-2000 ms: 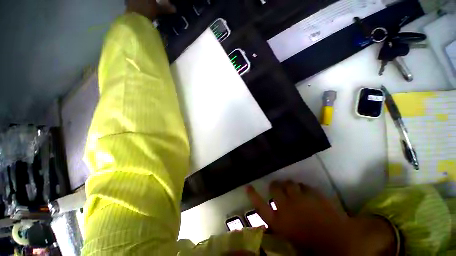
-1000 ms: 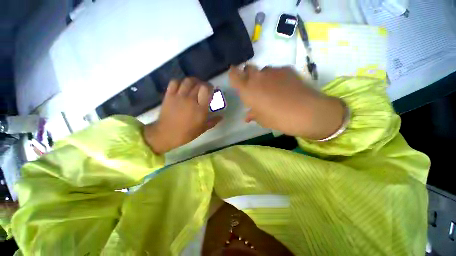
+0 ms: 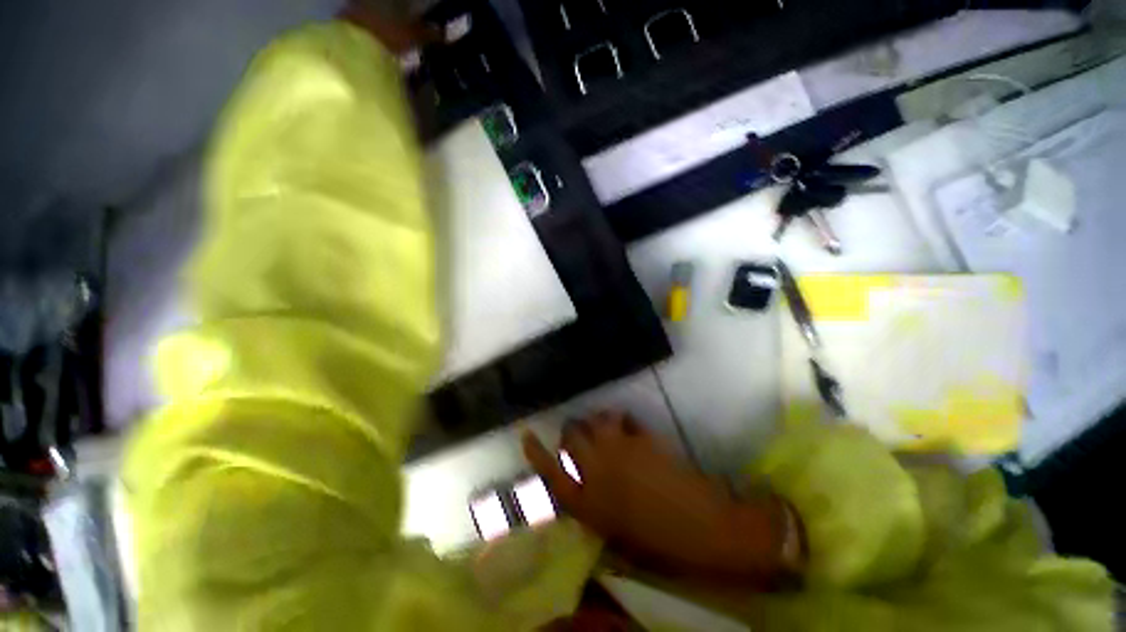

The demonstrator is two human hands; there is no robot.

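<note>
My left hand (image 3: 393, 22) is blurred at the top edge, at the far end of the black foam tray (image 3: 605, 290), near a watch (image 3: 457, 27); what it holds cannot be told. My right hand (image 3: 636, 494) is low over the bench with fingers apart. Two smartwatches with white screens, one (image 3: 490, 515) and another (image 3: 533, 499), lie left of it; a third lit screen (image 3: 569, 465) is partly hidden by its fingers. A white cover sheet (image 3: 488, 266) lies on the tray, with two green-text watches (image 3: 530, 187) at its edge.
A second black tray (image 3: 729, 56) with watches lies at the back. Keys (image 3: 821, 191), a yellow-and-grey small object (image 3: 680, 293), a separate watch (image 3: 752, 286), a pen (image 3: 799, 305) and yellow-marked paper (image 3: 914, 358) lie right. White sheets (image 3: 1074, 272) are farther right.
My left hand has moved from the near bench to the tray's far end. My right hand is lower in view beside the lit watches. The head view has shifted, showing the back tray and keys.
</note>
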